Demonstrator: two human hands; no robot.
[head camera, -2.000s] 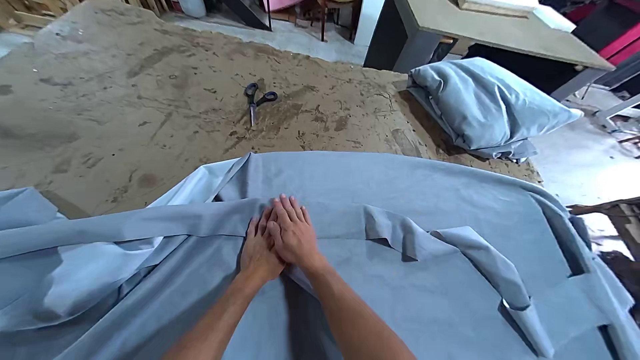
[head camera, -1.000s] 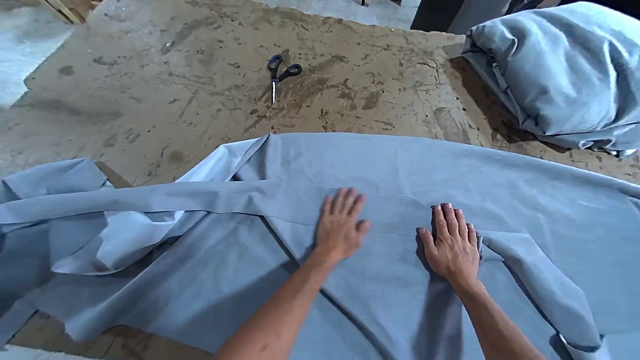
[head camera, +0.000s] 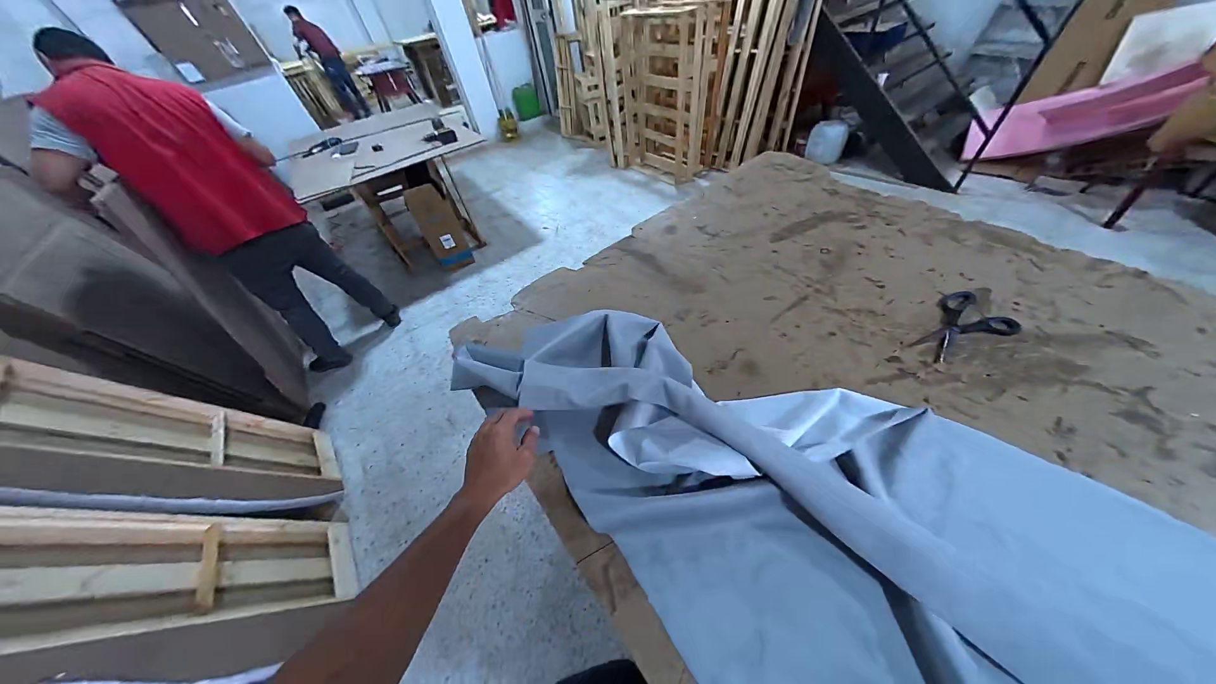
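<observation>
Blue-grey fabric (head camera: 760, 560) lies over the near part of a cardboard-covered table (head camera: 760, 275), with a long folded strip of the same fabric (head camera: 817, 484) running across it to the table's left end. My left hand (head camera: 501, 454) is at that end, its fingers bent at the fabric's edge beneath the strip; whether they pinch the cloth cannot be made out. My right hand is out of view. Black-handled scissors (head camera: 959, 325) rest on the cardboard beyond the fabric, their blades apart.
Wooden frames (head camera: 209, 560) stand at the lower left. A person in a red vest (head camera: 171, 152) bends over a large brown upholstered piece (head camera: 142, 275). Behind are a worktable (head camera: 380, 147), another person (head camera: 328, 62), slatted wooden frames (head camera: 674, 85) and a dark metal stair (head camera: 883, 104).
The view has swung far to the left. My left hand has moved from the flat middle of the fabric to its left end. My right hand, earlier flat on the fabric, has left the view.
</observation>
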